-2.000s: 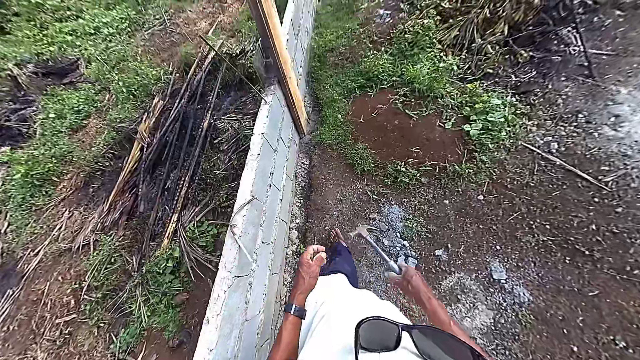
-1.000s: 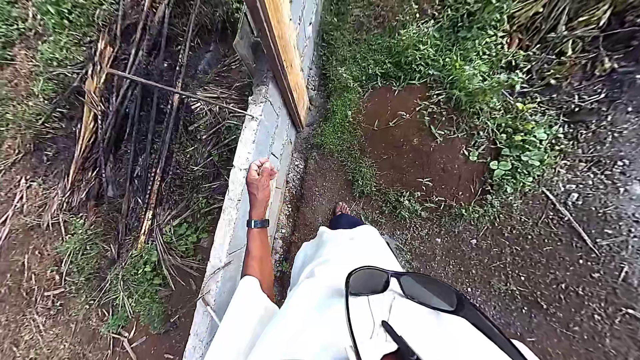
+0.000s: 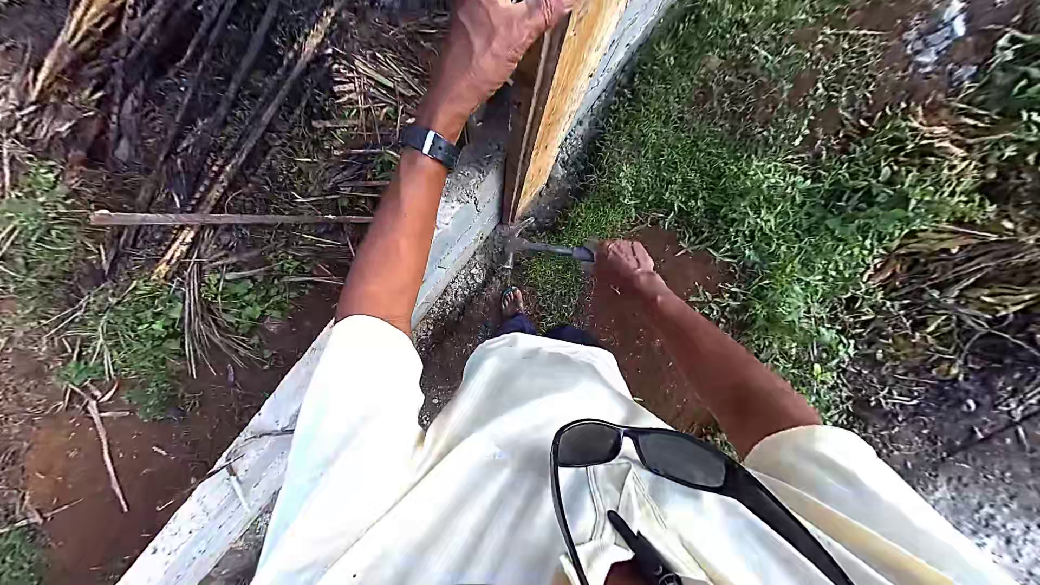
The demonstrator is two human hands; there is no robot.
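Note:
My right hand is closed around the grip of a claw hammer, whose head is by the lower end of an upright wooden board. Whether the hammer touches the board, I cannot tell. My left hand, with a dark watch on the wrist, is at the board's upper part near the top edge of the view. Its fingertips are partly cut off, so its hold cannot be made out. The board stands against a concrete block wall.
The block wall runs diagonally from lower left to upper right. Left of it lie dry palm stalks and a thin stick. Grass and bare soil are on the right. Sunglasses hang at my chest, and my foot is beside the wall.
My left hand has moved forward to the board from over the wall. My right hand, out of sight one second ago, is back in view with the hammer near the board's foot.

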